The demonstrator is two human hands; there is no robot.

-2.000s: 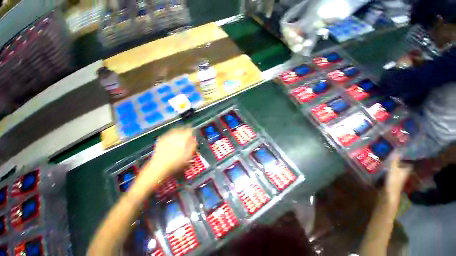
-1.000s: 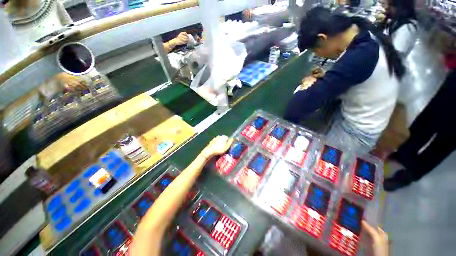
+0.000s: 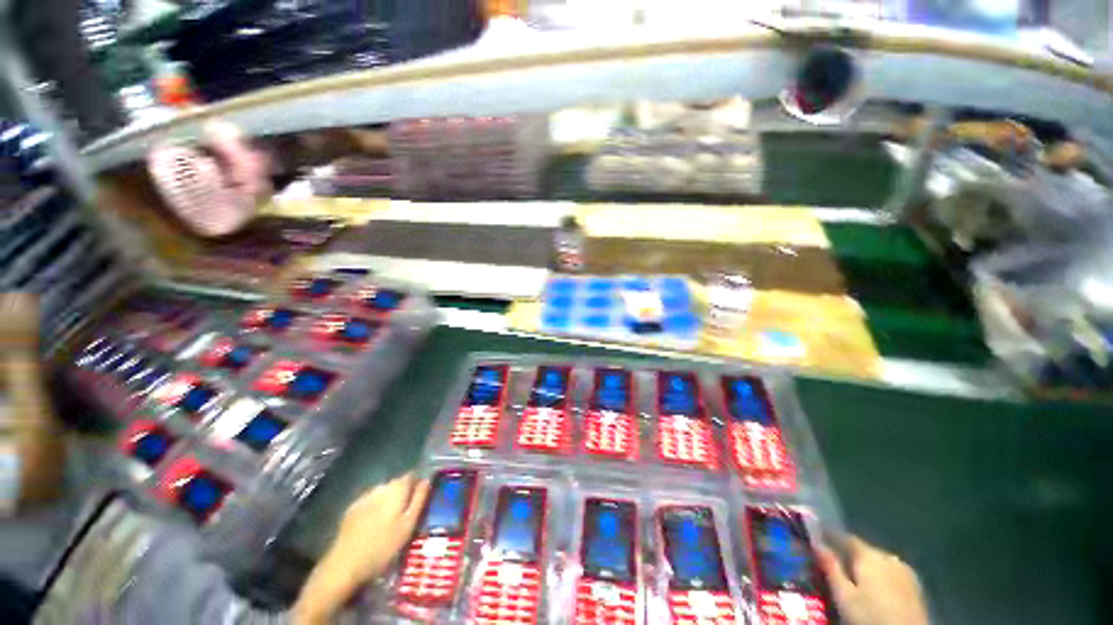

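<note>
A clear ten-pocket tray (image 3: 568, 468) is right in front of me, filled with red keypad phones (image 3: 692, 556) in two rows. Their screens look dark blue and their keys face up. My left hand (image 3: 366, 537) grips the tray's left edge near the front. My right hand (image 3: 881, 586) grips its right edge at the lower corner. The fingertips are partly hidden at the rim. The tray's front edge is cut off by the picture. I cannot tell whether the tray rests on something or is held up.
Stacked filled trays (image 3: 293, 385) stand at the left. A film sheet with blue marks (image 3: 568, 305), a white bottle (image 3: 730, 299) and a darker bottle (image 3: 569, 244) are on the wooden board (image 3: 830, 320) behind. A plastic bag (image 3: 1037, 269) hangs at the right. A person's arm shows at the left edge.
The view has turned left. The filled tray I held at the right is no longer seen there; a filled tray is now centred between my hands. The neighbouring worker has left the view.
</note>
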